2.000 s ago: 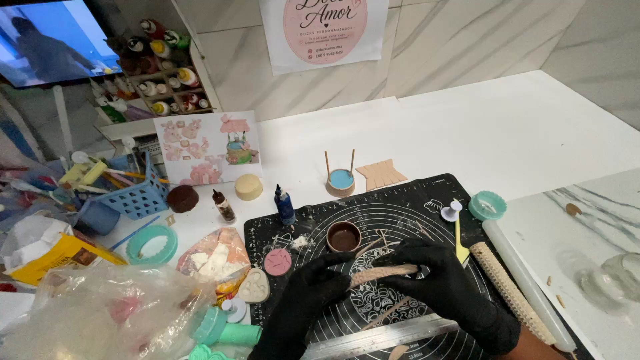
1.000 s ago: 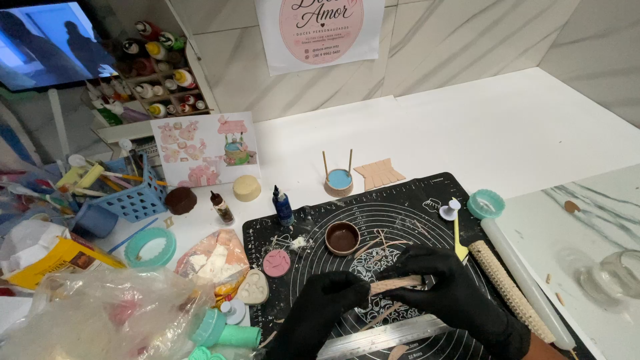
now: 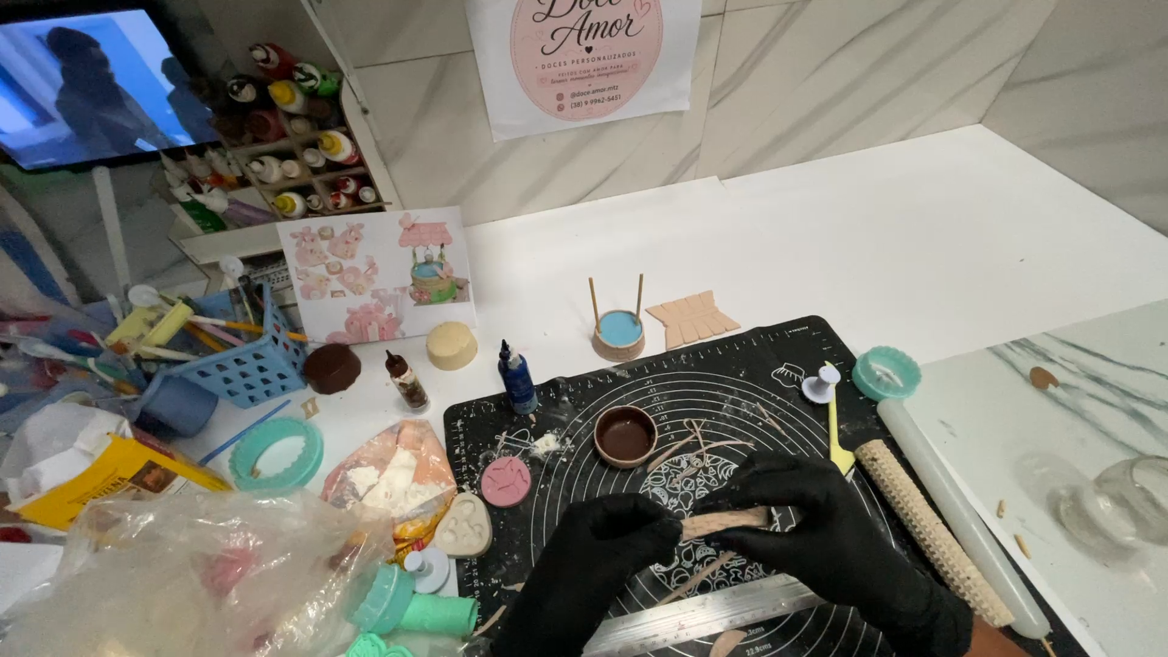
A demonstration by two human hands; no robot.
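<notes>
Both hands wear black gloves. My left hand (image 3: 607, 557) and my right hand (image 3: 803, 529) hold a strip of beige modelling paste (image 3: 725, 522) between them, one end each, above the black measuring mat (image 3: 566, 429). Just behind them on the mat stands a small brown round cup (image 3: 626, 436), with thin paste offcuts (image 3: 698, 443) beside it. A metal ruler (image 3: 703, 611) lies under and in front of the hands. Farther back, a small round tub with a blue top (image 3: 620, 330) carries two upright sticks, next to a pleated beige paste piece (image 3: 693, 319).
To the right lie a textured rolling pin (image 3: 931, 529), a smooth white one (image 3: 963, 520) and a teal cutter (image 3: 886, 372). At left are a blue bottle (image 3: 517, 379), a pink disc (image 3: 505, 481), a plastic bag (image 3: 201, 575), a blue basket (image 3: 242, 365) and a printed picture sheet (image 3: 374, 274).
Two seconds ago the strip looked arched between my hands; it is now straighter. My hands have shifted slightly toward the mat's front edge.
</notes>
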